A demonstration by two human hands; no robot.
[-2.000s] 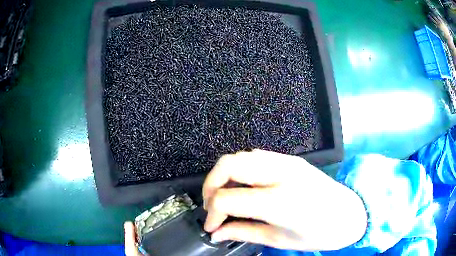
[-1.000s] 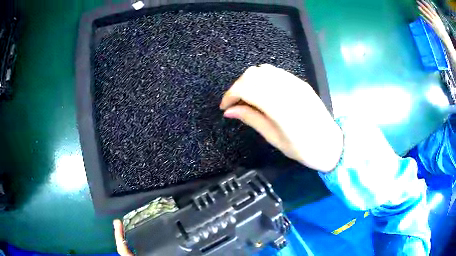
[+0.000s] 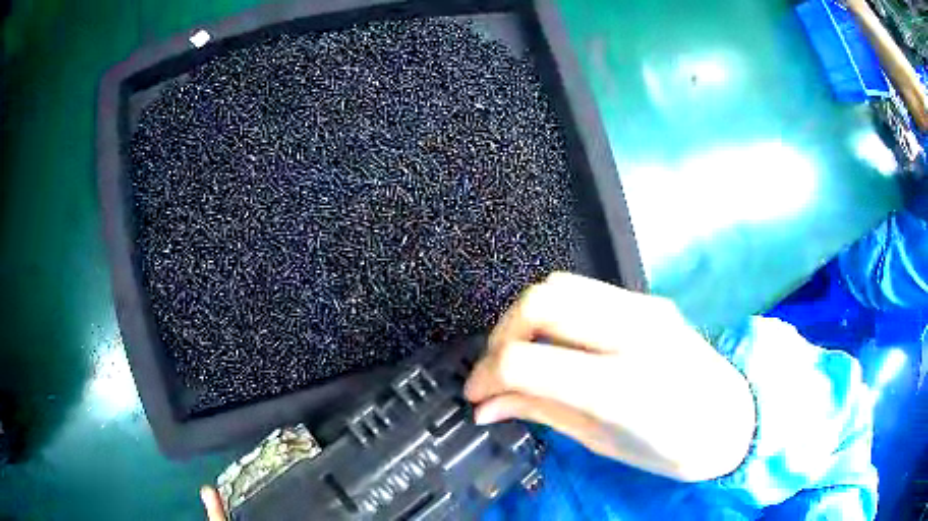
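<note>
A black ribbed housing (image 3: 392,463) with a mottled grey-green end piece (image 3: 267,466) is held below the tray, at the bottom of the view. Only a fingertip of my left hand (image 3: 212,504) shows at the housing's left end; the rest is hidden or cut off. My right hand (image 3: 616,382) is at the housing's upper right, thumb and forefinger pinched together. Whether a tiny part is between them cannot be seen. The wide dark tray (image 3: 142,377) is filled with tiny dark glinting rods (image 3: 356,204).
The tray lies on a glossy green worktop (image 3: 712,142). A small white mark (image 3: 199,39) is on its far rim. At the upper right are a blue bin (image 3: 839,51), another person's forearm (image 3: 893,61) and loose mixed parts. A blue sleeve (image 3: 895,259) is at the right edge.
My right hand went from the housing to over the rods, then back down to the housing. The housing now shows its ribbed face instead of the smooth one. The tray has shifted left in view.
</note>
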